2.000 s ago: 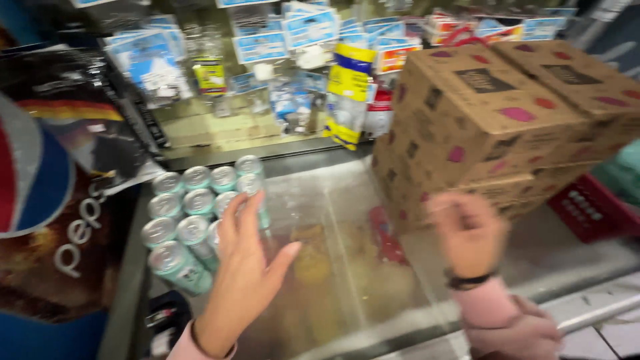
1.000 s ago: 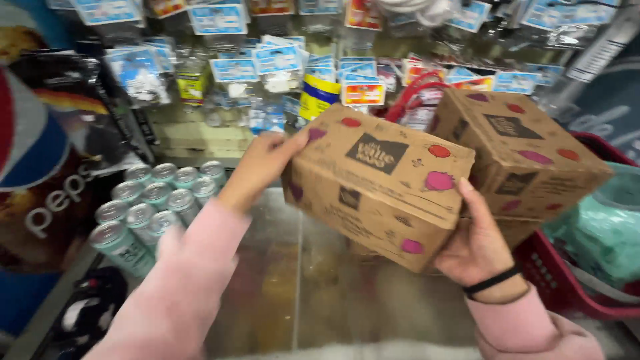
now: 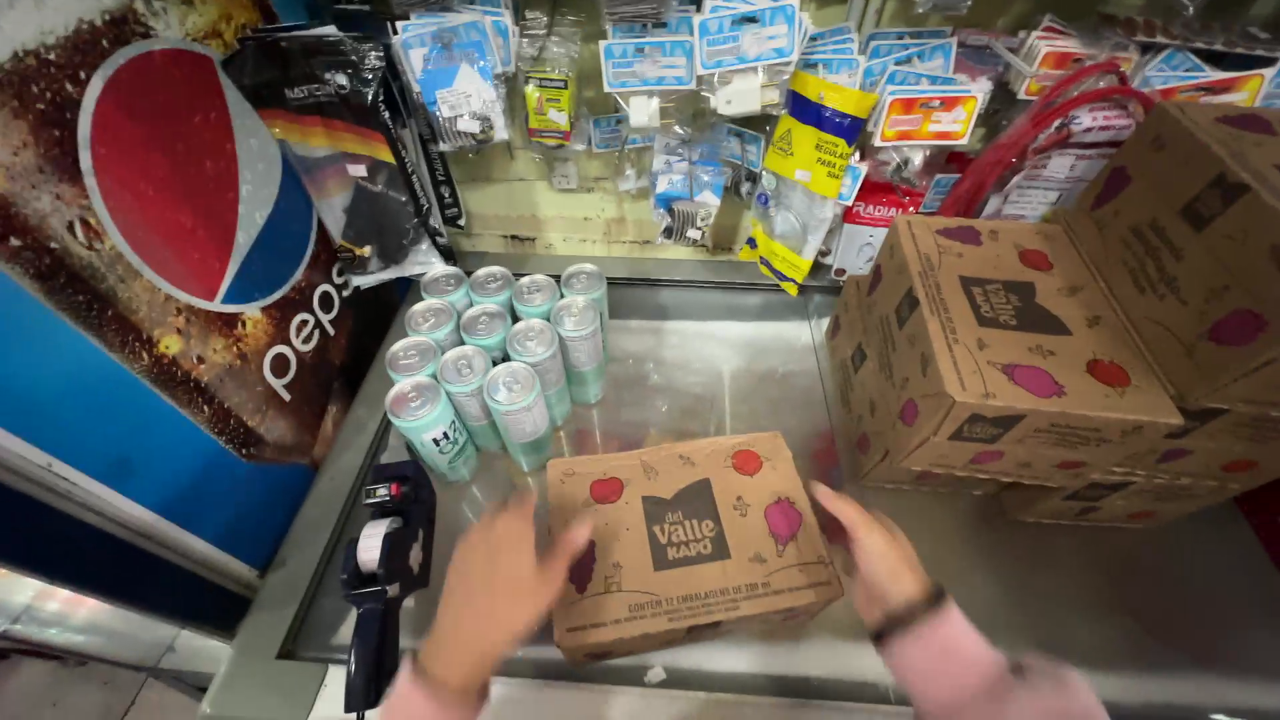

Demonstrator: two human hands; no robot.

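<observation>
A printed Del Valle Kapo cardboard box [image 3: 690, 545] lies flat near the front of the metal-edged counter [image 3: 720, 375]. At its left side is my left hand [image 3: 505, 580], blurred, fingers apart, thumb over the box's edge; whether it touches is hard to tell. My right hand [image 3: 875, 550] is beside the box's right side, fingers spread, with nothing gripped. Behind and left of the box stand several mint-green drink cans [image 3: 518, 415] in rows. More boxes of the same print [image 3: 1030, 330] are stacked on the right.
A dark price-label gun [image 3: 380, 590] lies at the counter's left edge. Packaged hardware hangs along the back, including a yellow regulator pack [image 3: 800, 170] near the stacked boxes. A Pepsi-printed panel [image 3: 200, 200] stands at the left.
One second ago both hands held a box up in front of the stack; now a box lies on the counter between them, and my hands are lower with fingers spread.
</observation>
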